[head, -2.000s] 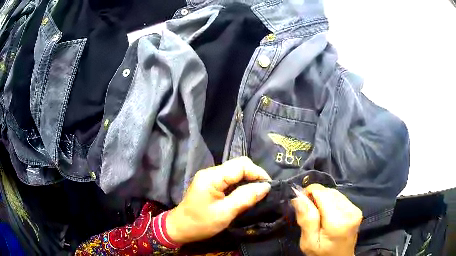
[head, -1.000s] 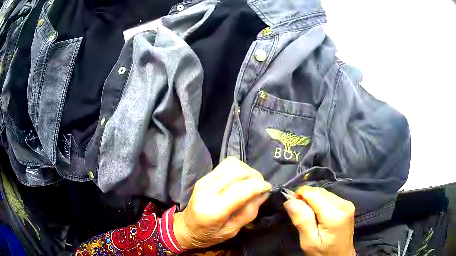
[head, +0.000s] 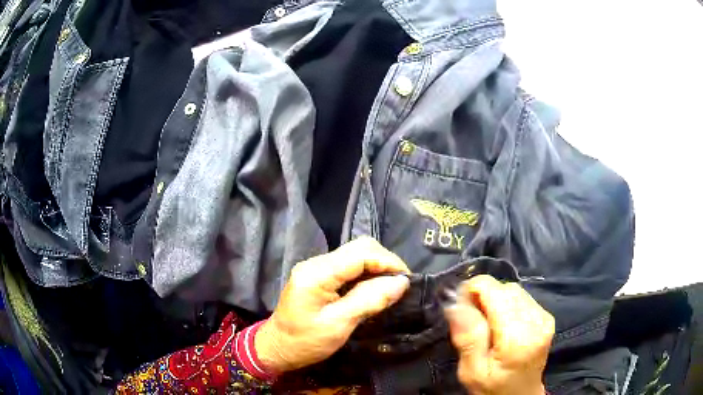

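Observation:
A washed grey-black denim jacket (head: 570,208) lies open in front of me, with a yellow winged emblem above "BOY" (head: 445,224) below its chest pocket edge. My left hand (head: 339,305) pinches a dark stitched band, which looks like a cuff (head: 432,289), between thumb and forefinger. My right hand (head: 493,332) is closed just right of it, below a small brass button (head: 472,270). A blurred pale tip shows at its fingertips, perhaps the thread snips; the rest is hidden in the fist.
More grey-black jackets (head: 100,131) with metal buttons lie overlapped on the left. The white table (head: 601,77) shows at the upper right, with its curved edge at the lower right. Dark garments (head: 655,339) are below that edge.
My left hand has shifted slightly left and its fingers have turned, showing more of the band. My right hand has moved slightly right, opening a gap between the hands.

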